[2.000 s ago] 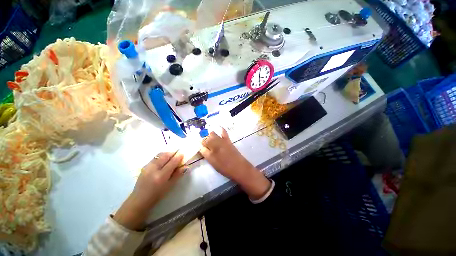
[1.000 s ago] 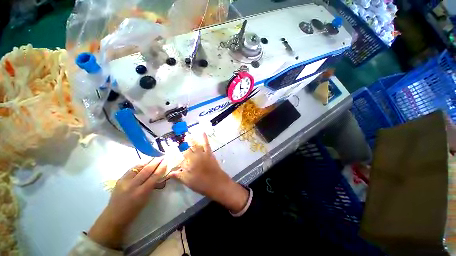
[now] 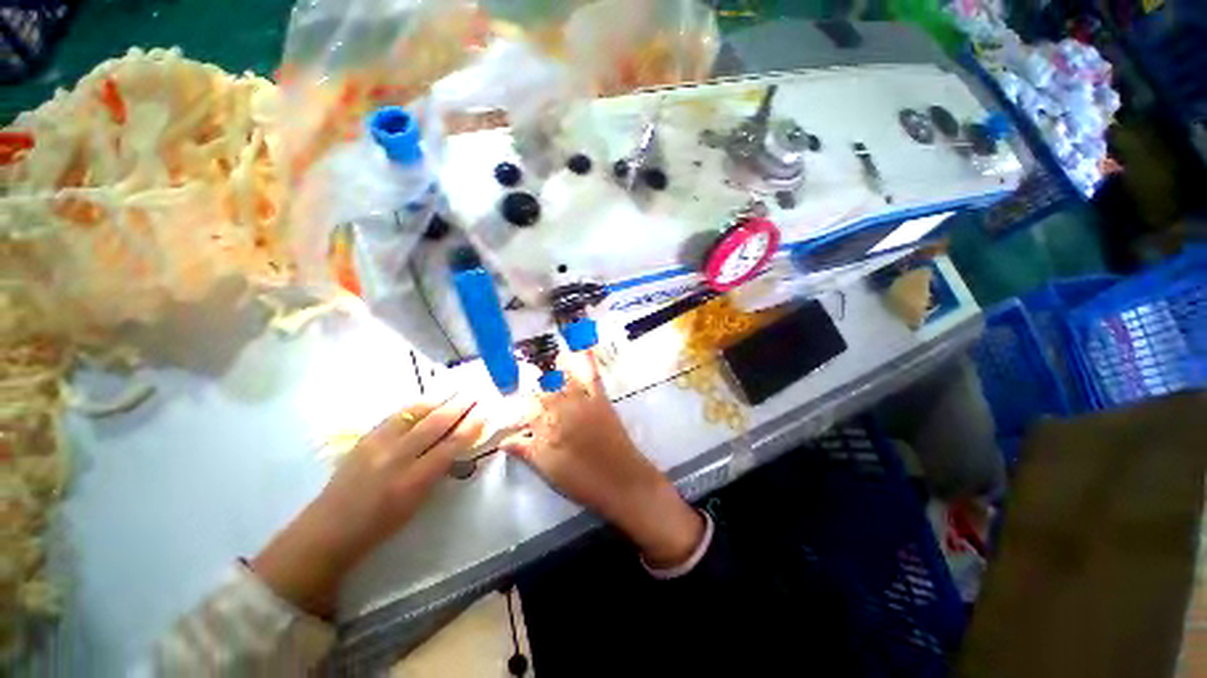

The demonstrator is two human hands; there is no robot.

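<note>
The white sewing machine (image 3: 635,146) stands across the table, its blue guard (image 3: 486,325) at the needle end. My left hand (image 3: 384,470) lies flat by the needle area, fingers over a pale fabric piece (image 3: 342,442) whose end shows left of the fingertips. My right hand (image 3: 579,444) is close to the presser foot, its fingertips near the small blue knob (image 3: 552,380), index finger pointing up. Strong glare washes out the fabric between the hands. What the right fingers touch is not clear. A heap of cream strips with orange patches (image 3: 159,199) lies at left.
Yellow-orange rings (image 3: 716,325) lie beside a black phone (image 3: 784,352). A black slim tool (image 3: 669,315) and a pink-rimmed dial (image 3: 741,253) are on the machine front. A clear plastic bag (image 3: 530,47) is behind. A cardboard box (image 3: 1099,530) and blue crates (image 3: 1145,325) are at right.
The camera view has shifted and tilted. Both hands stay by the needle area. My left fingers have come to lie flatter, and a pale fabric end now shows left of them.
</note>
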